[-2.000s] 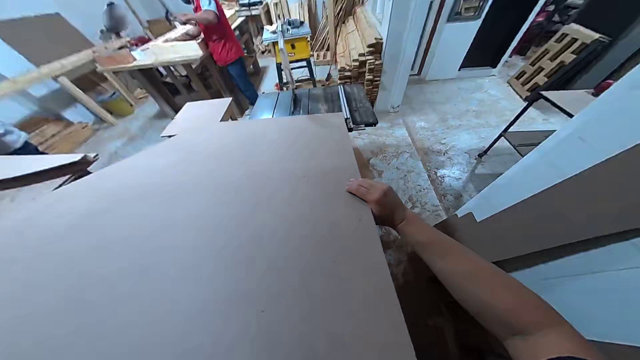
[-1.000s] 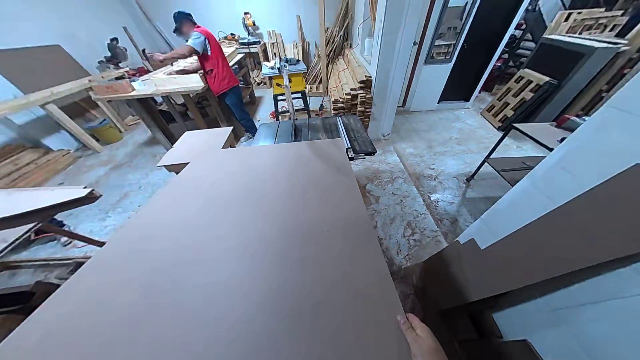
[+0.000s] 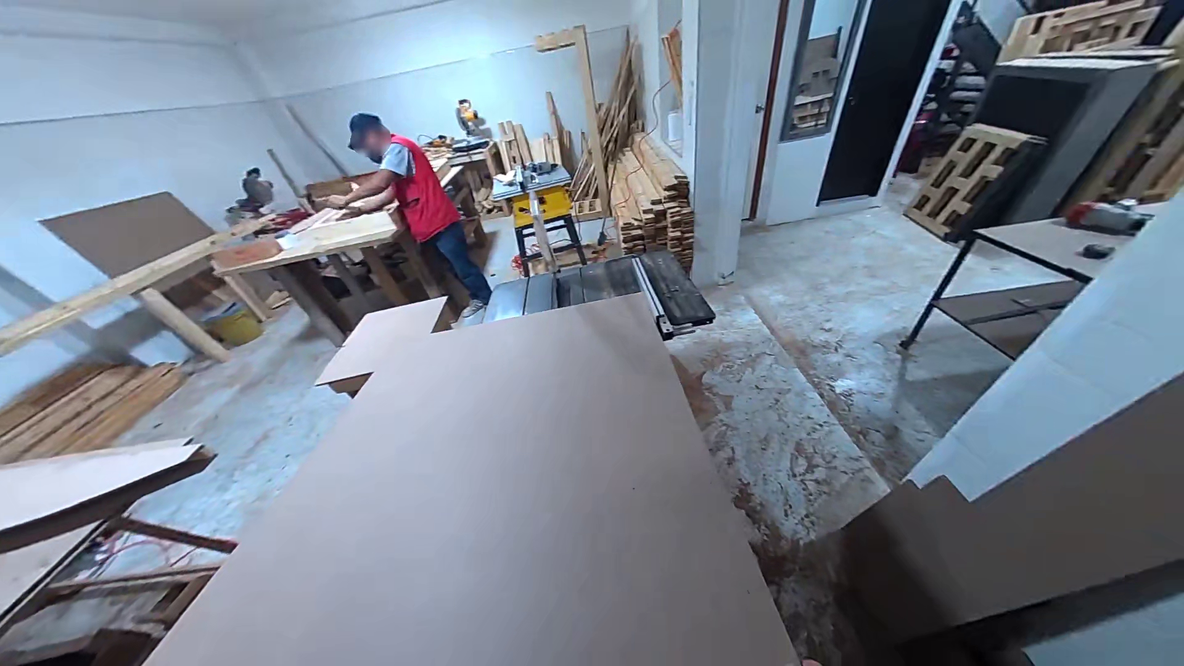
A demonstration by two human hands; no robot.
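A large brown fiberboard sheet (image 3: 518,481) stretches away from me, its far edge at the table saw (image 3: 601,282) with a dark top and a metal fence rail along the right. Whether that edge lies on the saw top or just meets it, I cannot tell. At the sheet's near right corner, on the bottom border of the view, only a fingertip of my right hand (image 3: 810,661) shows; the rest of it is hidden. My left hand is out of view. A smaller panel (image 3: 388,338) adjoins the sheet's far left side.
A person in a red vest (image 3: 421,190) leans over a wooden workbench (image 3: 319,245). Beyond the saw are a yellow benchtop saw (image 3: 541,203) and stacked lumber (image 3: 652,199). A metal-framed table (image 3: 1027,250) and leaning brown panels (image 3: 1045,527) stand right; panels on a stand (image 3: 92,481) are left.
My right hand has moved back along the sheet's right edge, from near its far part to the near corner, almost out of view. The view has shifted, showing more of the room.
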